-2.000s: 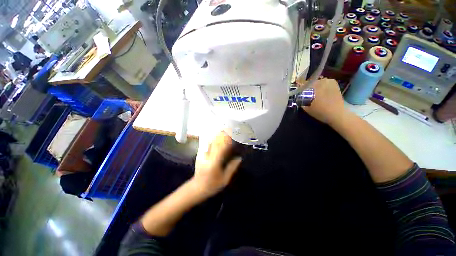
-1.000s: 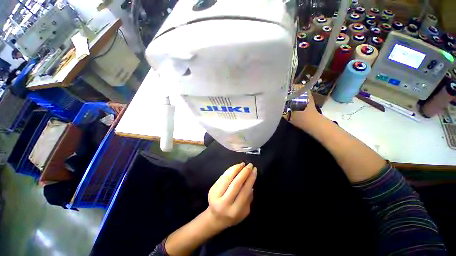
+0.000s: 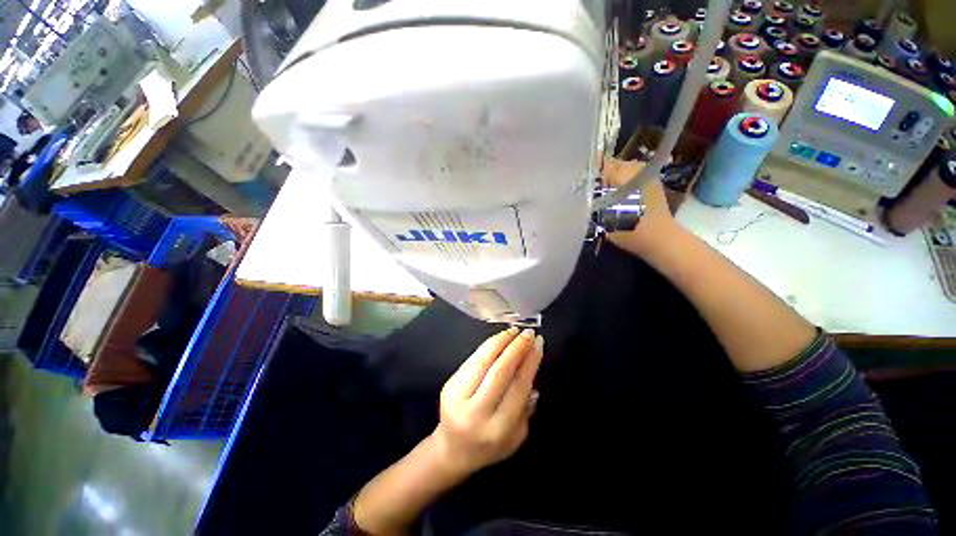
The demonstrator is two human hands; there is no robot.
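Note:
The white JUKI machine head (image 3: 440,157) fills the upper middle. Black cloth (image 3: 629,419) spreads under it and over my lap. My left hand (image 3: 491,396) is just below the head's lower tip, its fingertips pinched together at the black cloth by the small metal clamp (image 3: 533,321); what lies between the fingertips is too dark to tell. My right hand (image 3: 642,215) is behind the shiny silver cylinder (image 3: 618,210) at the head's right side. Its fingers are mostly hidden by the machine, so its hold cannot be told.
On the white table (image 3: 839,283) at right stand a light-blue thread cone (image 3: 737,160), many other cones, a control panel (image 3: 854,126) and pens (image 3: 828,215). A white tube (image 3: 337,270) hangs left of the head. Blue carts (image 3: 215,361) with cloth stand at left.
My left hand has come down from the head's lower left, closed its fingertips, then moved up slightly to the clamp. The view has shifted. My right hand stays beside the silver cylinder.

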